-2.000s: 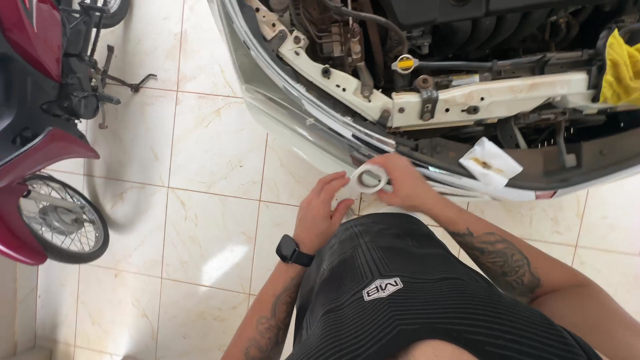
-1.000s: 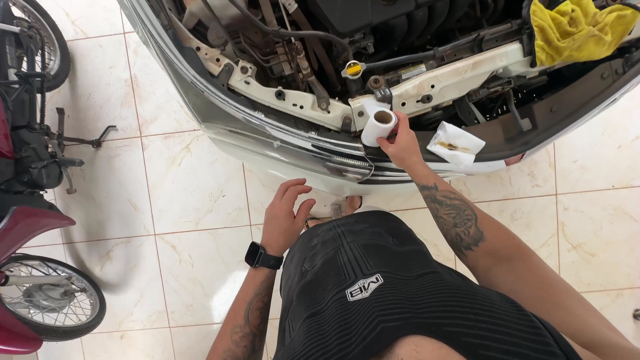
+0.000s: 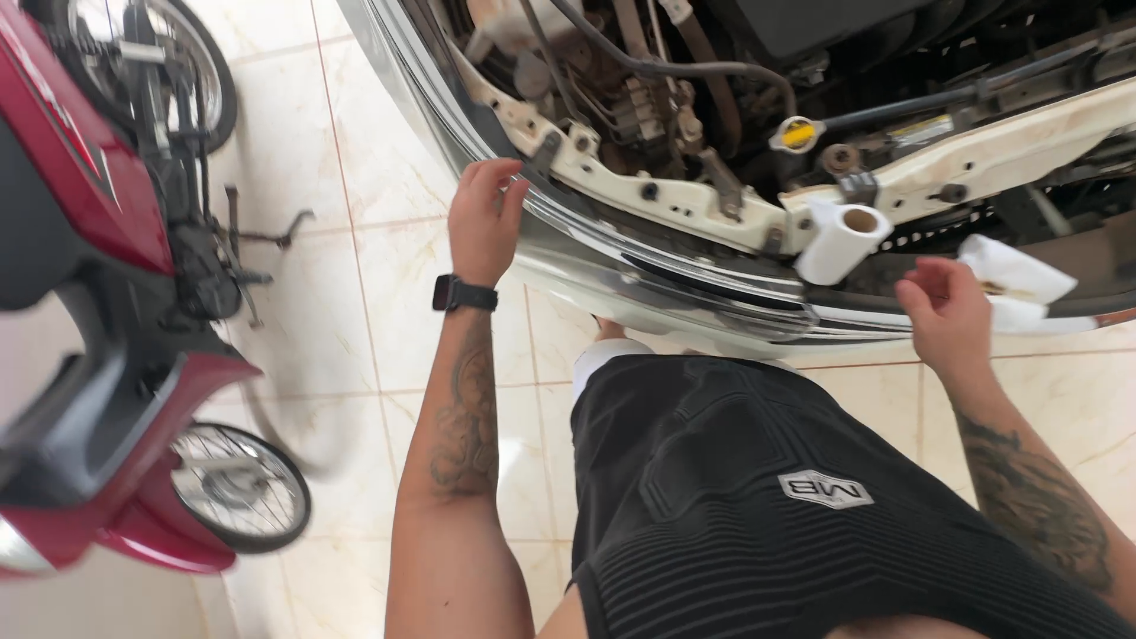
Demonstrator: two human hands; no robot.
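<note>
My left hand (image 3: 486,217), with a dark watch on its wrist, is over the chrome front edge of a car (image 3: 577,221), fingers loosely bent and holding nothing. A roll of white paper (image 3: 834,248) stands tilted on the car's front edge, against the cream metal crossmember (image 3: 1003,160). Just right of and below the roll, my right hand (image 3: 950,311) is empty with its fingers curled. Beside it lies a folded white paper sheet (image 3: 1029,271) with a brown stain, partly behind my fingers.
The open engine bay holds hoses, a yellow-marked radiator cap (image 3: 798,135) and a dark engine cover (image 3: 816,27). A red motorcycle (image 3: 177,426) stands on the left, its side stand (image 3: 275,238) reaching over the tiled floor (image 3: 328,355).
My right hand has let go of the paper roll, which it held in both earlier frames, and moved right toward the stained sheet. My left hand has moved up to the car's front edge.
</note>
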